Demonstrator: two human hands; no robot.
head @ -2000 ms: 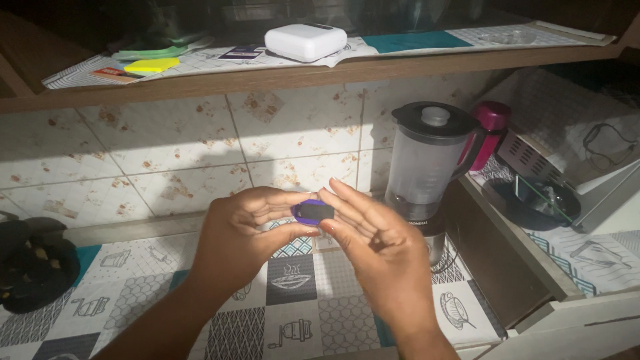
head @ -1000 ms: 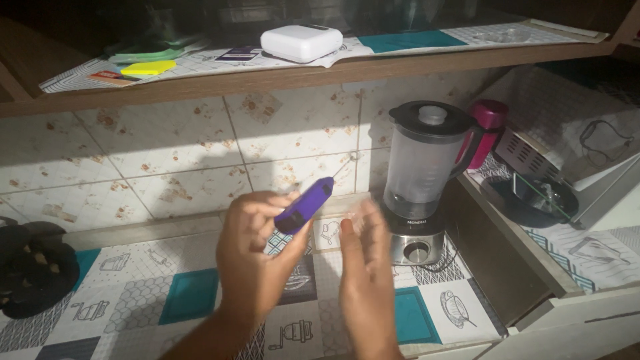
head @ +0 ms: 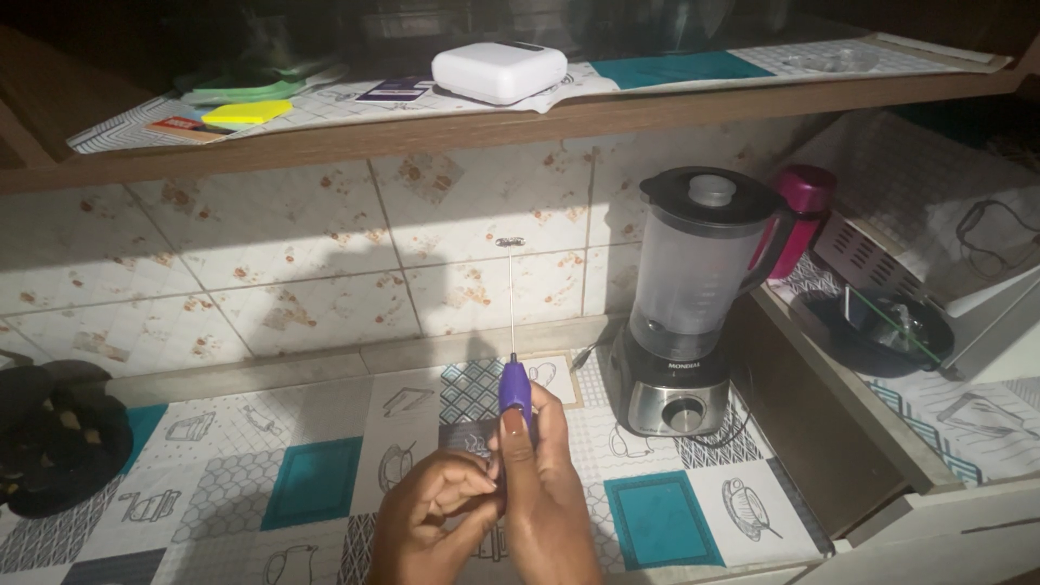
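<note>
A purple handheld milk frother [head: 515,385] points away from me, its thin metal shaft rising to a small coiled whisk head [head: 510,242] in front of the tiled wall. My right hand [head: 540,479] is closed around its handle, the thumb lying on top near the shaft end. Close against the lower part of the handle is my left hand [head: 445,512], fingers curled with thumb and fingertips near each other. Whether the left fingertips grip the handle's hidden lower end cannot be told.
A blender [head: 682,301] stands right of my hands, beside a raised side panel [head: 837,406]. Beyond it are a pink bottle [head: 800,219] and a dark bowl [head: 873,329]. Overhead, a wooden shelf [head: 617,122] holds a white case [head: 499,73]. Black objects [head: 61,439] sit at far left.
The frother has turned so that its shaft and whisk head show, pointing away from me. One second ago my left hand held the purple handle tilted; now my right hand grips it.
</note>
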